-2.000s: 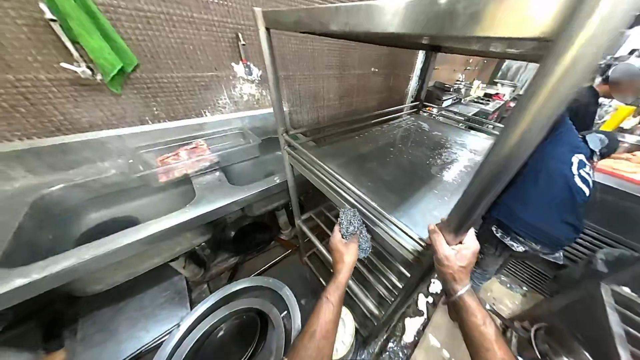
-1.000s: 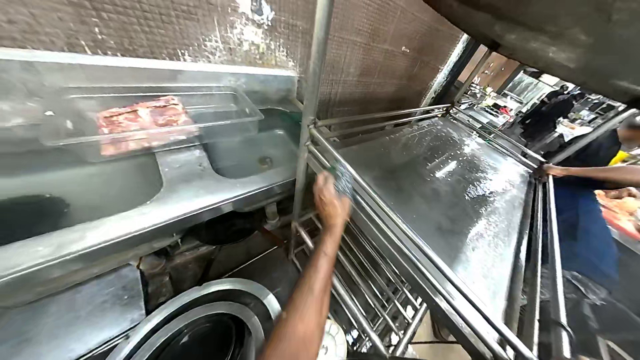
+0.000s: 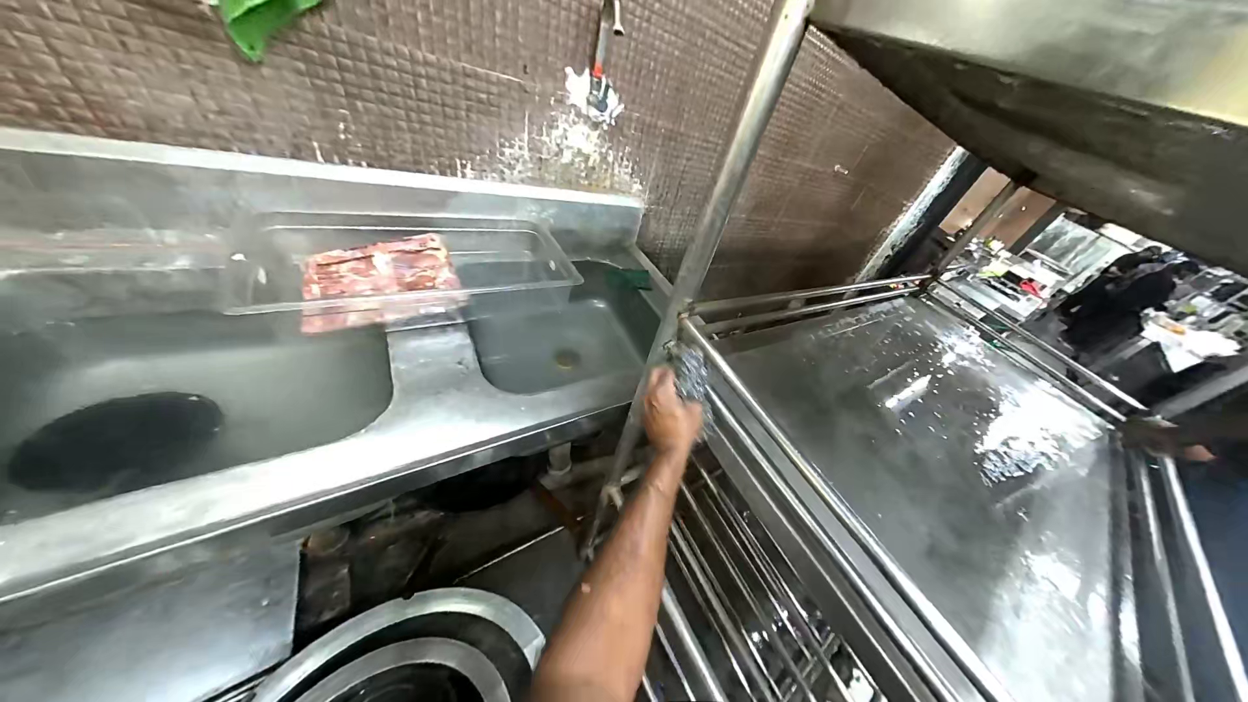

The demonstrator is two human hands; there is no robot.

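Observation:
My left hand [image 3: 671, 414] is closed around a grey metal scouring pad [image 3: 690, 372]. It presses the pad against the upright post [image 3: 717, 210] of a stainless steel rack, where the post meets the shelf's side rails. Beside it, the wet metal shelf [image 3: 848, 419] carries patches of white suds. Below the hand, a lower shelf of metal bars [image 3: 721, 575] shows. My right hand is out of view.
Left stands a double steel sink [image 3: 439, 375] with a clear plastic tray [image 3: 507, 263] of raw meat [image 3: 380, 271] across it. Round metal vessels [image 3: 400, 624] sit below. At the far right corner a hand [image 3: 1160, 439], apparently another person's, touches the rack.
My right hand, on a rack post two seconds ago, has left the view. My left hand has gone from the side bars to the corner post, still with the pad. The view has shifted strongly.

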